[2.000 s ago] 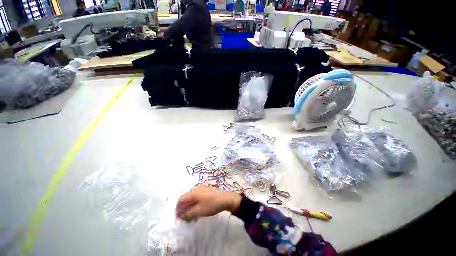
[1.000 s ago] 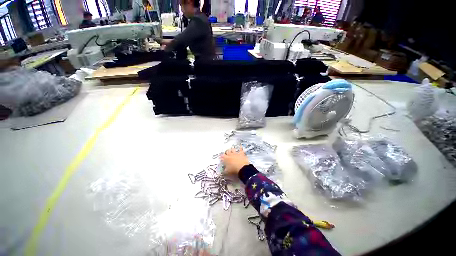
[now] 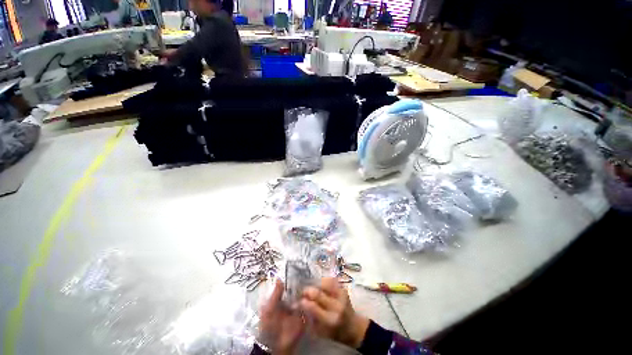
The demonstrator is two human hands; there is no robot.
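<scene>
My left hand (image 3: 279,322) and my right hand (image 3: 328,309) are close together at the bottom centre. They hold a small clear bag (image 3: 299,279) with something grey in it upright between the fingertips. The contents are too blurred to make out. A loose pile of metal hooks (image 3: 251,261) lies just beyond my left hand. A large clear bag of hardware (image 3: 303,209) lies behind the small bag. Thin clear wrappers (image 3: 208,324) lie left of my hands. A yellow-and-red-handled tool (image 3: 392,287) lies to the right, with a dark cord below it.
Full hardware bags (image 3: 416,211) lie to the right, below a white and blue fan (image 3: 393,139). An upright bag (image 3: 305,141) leans on the black fabric stack (image 3: 242,125). Yellow tape (image 3: 59,215) runs along the left. More bagged hardware (image 3: 554,159) lies far right. A person (image 3: 216,41) is behind.
My right hand has drawn back from the large hardware bag to the bottom centre. My left hand has come into clear view, and both now hold the small bag. The view has turned right.
</scene>
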